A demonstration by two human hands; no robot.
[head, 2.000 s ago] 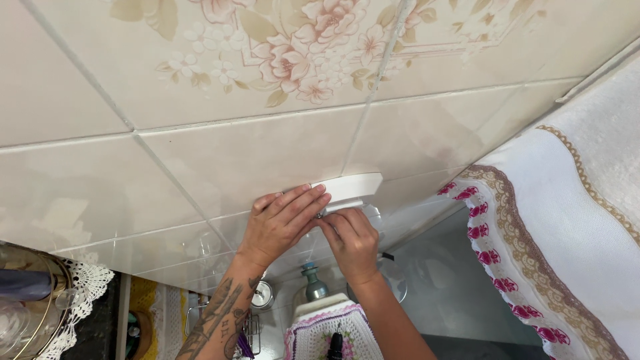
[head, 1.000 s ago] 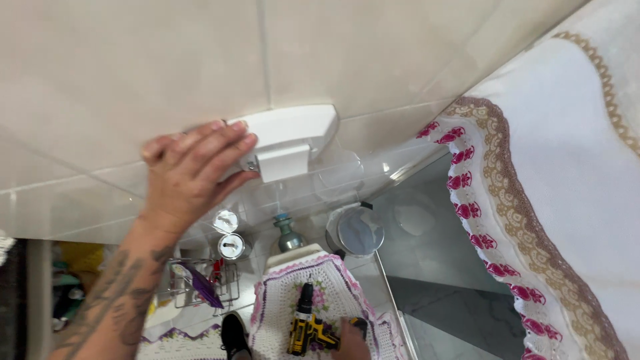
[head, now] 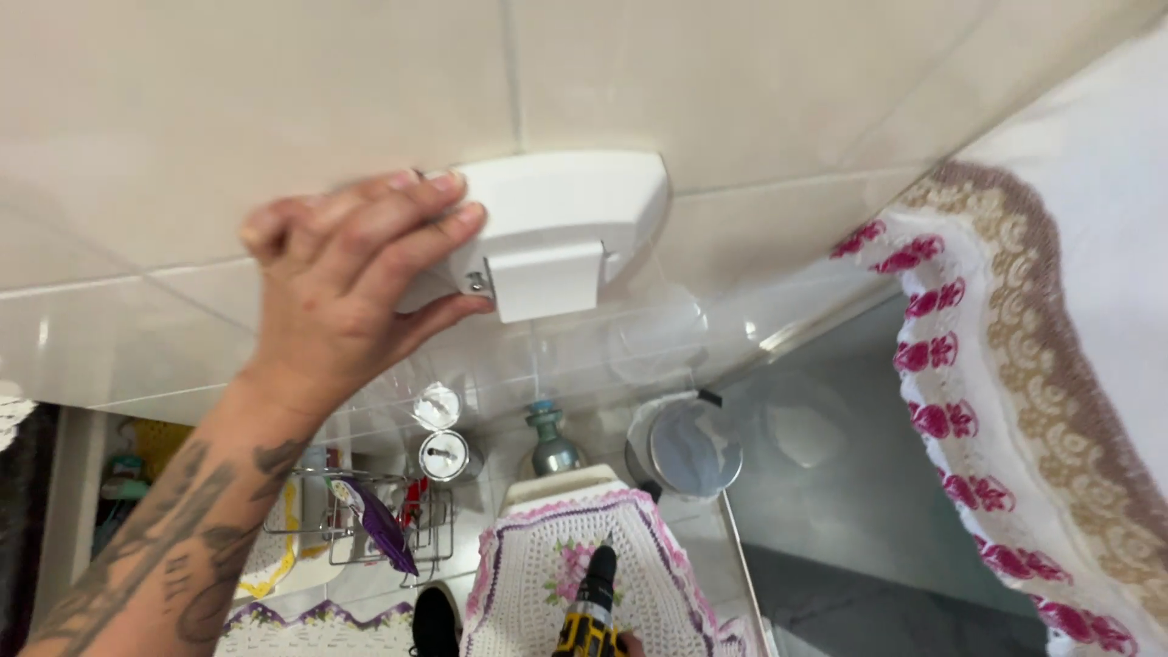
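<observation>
Against the tiled wall, my left hand (head: 365, 246) grips the left end of a white plastic wall fixture (head: 566, 196), fingers over its top and thumb below. A small screw (head: 475, 281) shows at the fixture's lower left, beside my thumb. At the bottom edge of the view, my right hand (head: 630, 644) is mostly cut off, and it holds a yellow and black cordless drill (head: 589, 620). The drill points up toward the wall, over a crocheted toilet cover (head: 520, 557) with pink flowers. A bit tip shows at its chuck.
Below stand a bottle (head: 552, 443), a lidded bin (head: 695, 447), a small metal canister (head: 445, 454) and a wire rack (head: 438, 529) with a purple packet. A white curtain or towel with lace trim (head: 1013, 365) hangs at the right. A black shoe (head: 435, 620) is on the floor.
My right hand has left the fixture, where it was two seconds ago, and reached down to the drill on the crocheted cover. It now holds the drill. My left hand has stayed at the fixture.
</observation>
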